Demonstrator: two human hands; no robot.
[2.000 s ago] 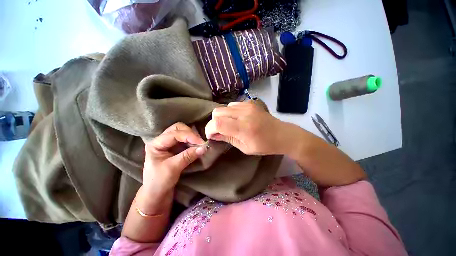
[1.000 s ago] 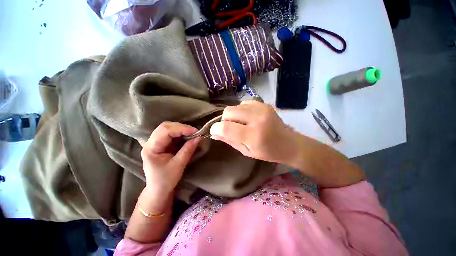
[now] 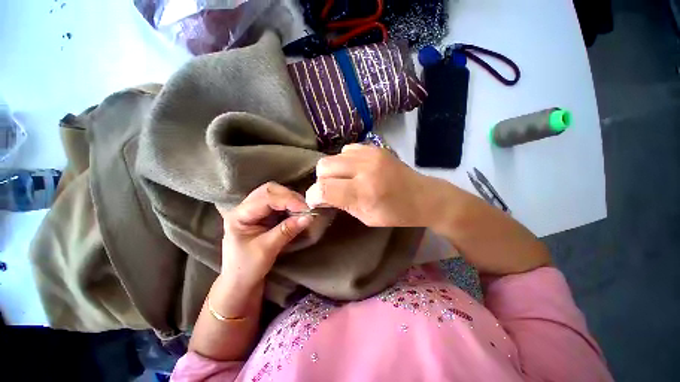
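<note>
The olive-brown garment (image 3: 194, 127) lies heaped over the table and my lap, with a raised fold beyond my hands. My left hand (image 3: 261, 227) pinches the garment's edge between thumb and forefinger. My right hand (image 3: 365, 186) is closed at the same edge, its fingertips almost touching my left ones. A thin glint, perhaps the needle, shows between the fingertips; it is too small to make out surely. The thread cannot be told from the cloth.
Beyond the hands lie a maroon striped bundle (image 3: 358, 86), orange-red handled scissors (image 3: 356, 30) and a plastic bag (image 3: 201, 22). At right are a black phone (image 3: 441, 116), a thread cone (image 3: 529, 128) and silver snips (image 3: 488, 188). A clear bottle (image 3: 28, 189) lies at left.
One second ago a strip of the folded edge showed between my hands. Now my right hand is slightly further left, its fingertips close against my left ones, and that strip is mostly covered.
</note>
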